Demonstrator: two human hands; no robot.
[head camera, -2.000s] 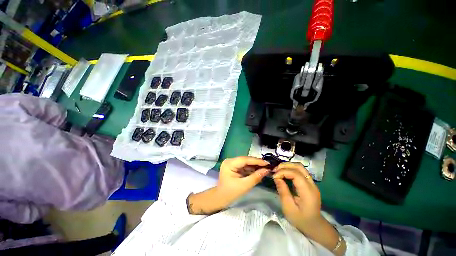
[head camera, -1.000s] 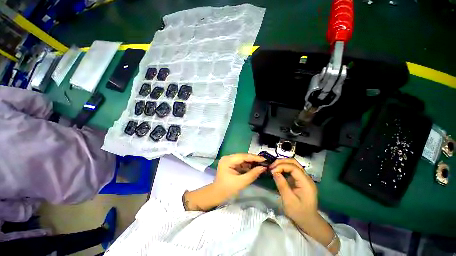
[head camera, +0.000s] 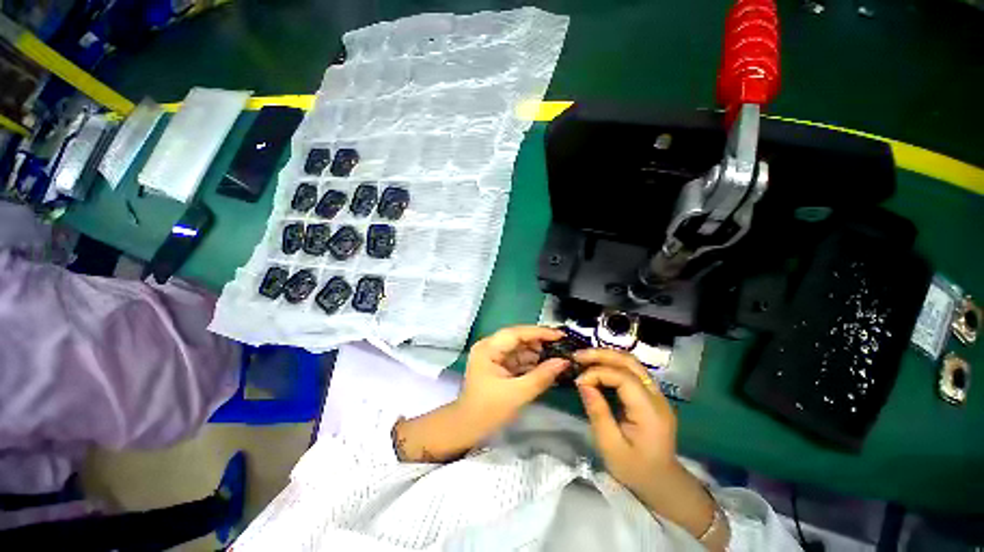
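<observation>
My left hand (head camera: 505, 372) grips a small black watch case (head camera: 561, 352) between thumb and fingers, just in front of the press. My right hand (head camera: 626, 404) touches the case's right side with its fingertips; whether it pinches a tiny part cannot be seen. A metal watch frame (head camera: 616, 328) with a dark centre sits on the silver fixture nest (head camera: 682, 372) at the foot of the toggle press (head camera: 718, 205). The press handle (head camera: 749, 54) is red and stands up, tilted right.
A translucent blister tray (head camera: 432, 216) with several black cases lies left. A black parts tray (head camera: 836, 345) with bright specks lies right of the press, beside a small label bag (head camera: 937, 317) and loose frames (head camera: 954, 377). A person in a pink-purple smock (head camera: 108, 334) is at far left.
The view has shifted, so the trays sit further left and the press further right. The case has turned slightly in my fingers. Both hands remain together at it.
</observation>
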